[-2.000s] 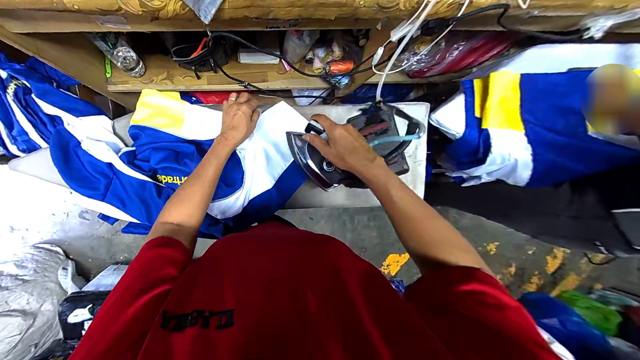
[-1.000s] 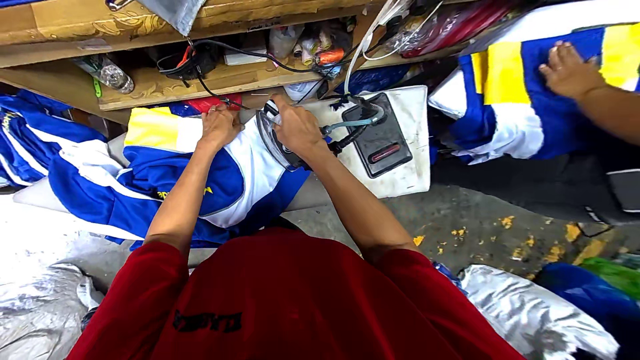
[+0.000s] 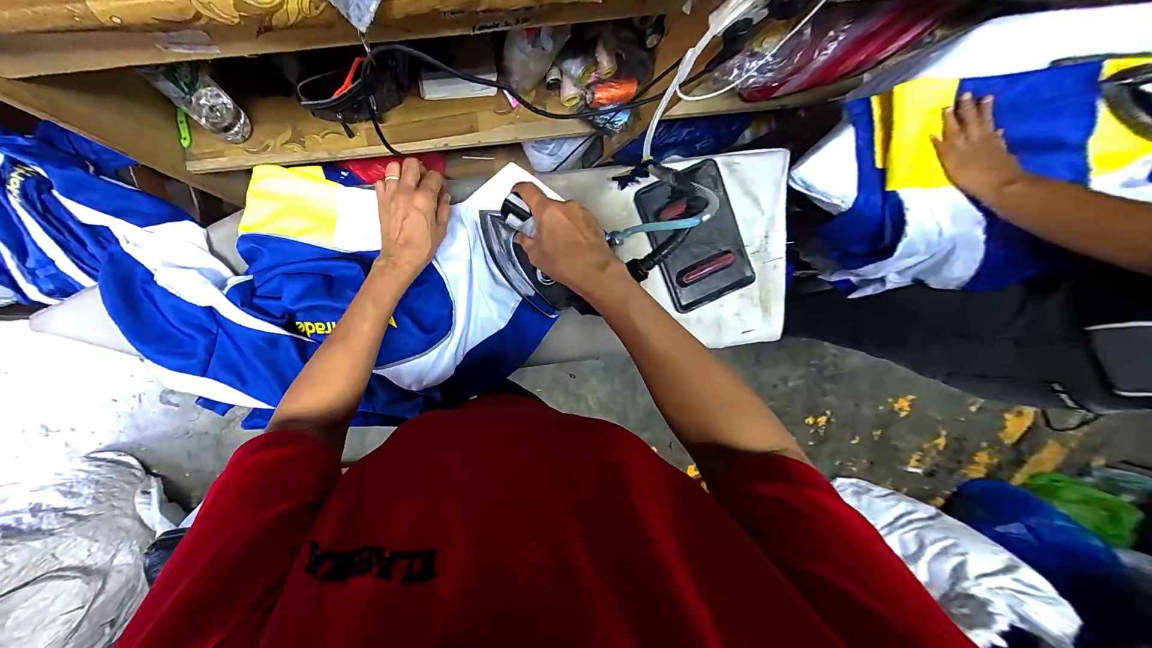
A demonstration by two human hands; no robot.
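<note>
A steam iron [image 3: 520, 256] rests on the white part of a blue, white and yellow garment [image 3: 351, 297], with my right hand [image 3: 569, 236] closed around its handle. My left hand [image 3: 412, 216] lies flat on the garment's white and yellow end, fingers fairly close together, and holds nothing. The garment is spread over a pale padded ironing board [image 3: 763, 261]. Right of the iron, a dark iron rest [image 3: 697, 238] sits on the board. A light blue hose [image 3: 661, 227] and a dark cord run from the iron's back over the rest.
Behind the board, a wooden shelf [image 3: 297, 148] holds a clear bottle [image 3: 211, 103], a pouch and bagged thread spools [image 3: 612, 76]. At right, a co-worker's hand [image 3: 976, 153] rests on another blue, yellow and white garment [image 3: 931, 216]. Silvery sacks [image 3: 63, 549] lie on the floor.
The iron in my right hand has moved left from beside the rest onto the garment's white part, uncovering the rest. The co-worker's hand now lies on the other garment.
</note>
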